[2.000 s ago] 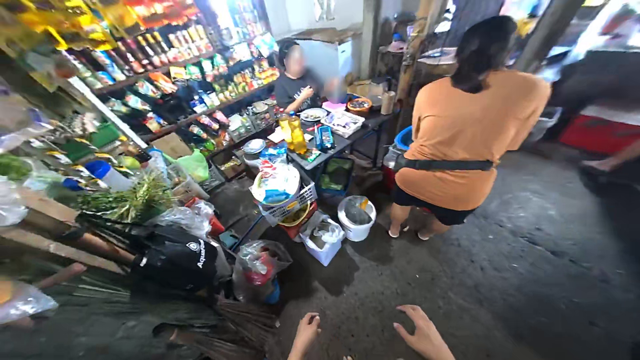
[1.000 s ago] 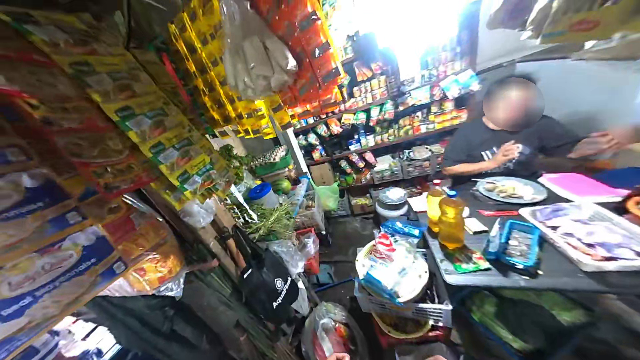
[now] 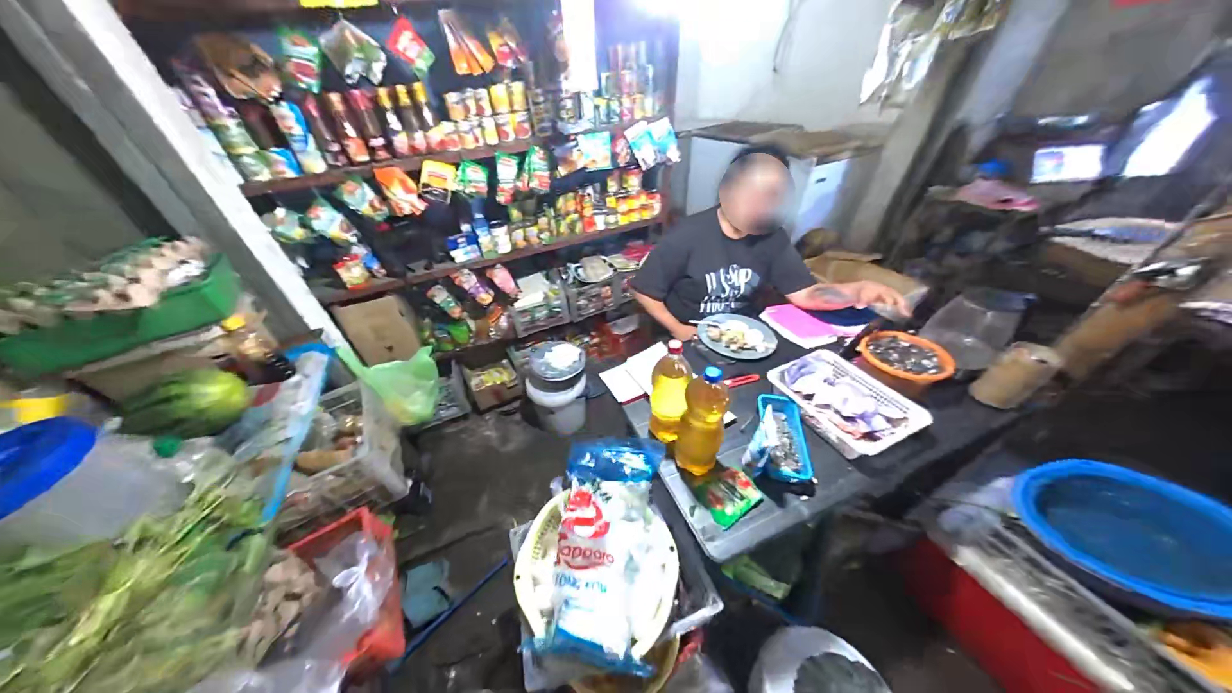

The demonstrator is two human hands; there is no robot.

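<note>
Neither my left hand nor my right hand shows in the head view now. Nearest to me, a printed plastic pack (image 3: 602,568) lies across a cream plastic basket (image 3: 527,568). Beyond it is a dark table (image 3: 837,481) with two bottles of yellow liquid (image 3: 701,428), a green packet (image 3: 729,497) and a blue tray of coins (image 3: 791,443). Farther back on the table are a white plastic tray (image 3: 919,419) of paper money, an orange bowl (image 3: 948,371) of coins and a plate of food (image 3: 737,337). A seated person (image 3: 736,260) in a black shirt is behind the table.
Shelves (image 3: 462,154) of bottles, cans and packets line the back wall. Leafy greens (image 3: 144,577), a watermelon (image 3: 185,404) and a red crate (image 3: 385,597) are at the left. At the right, a blue basin (image 3: 1136,539) stands by a red container (image 3: 1001,616); a bucket (image 3: 818,654) is at the bottom.
My two hands, seen at the bottom two seconds ago, are out of view. The view has swung considerably. The standing person in an orange shirt no longer shows.
</note>
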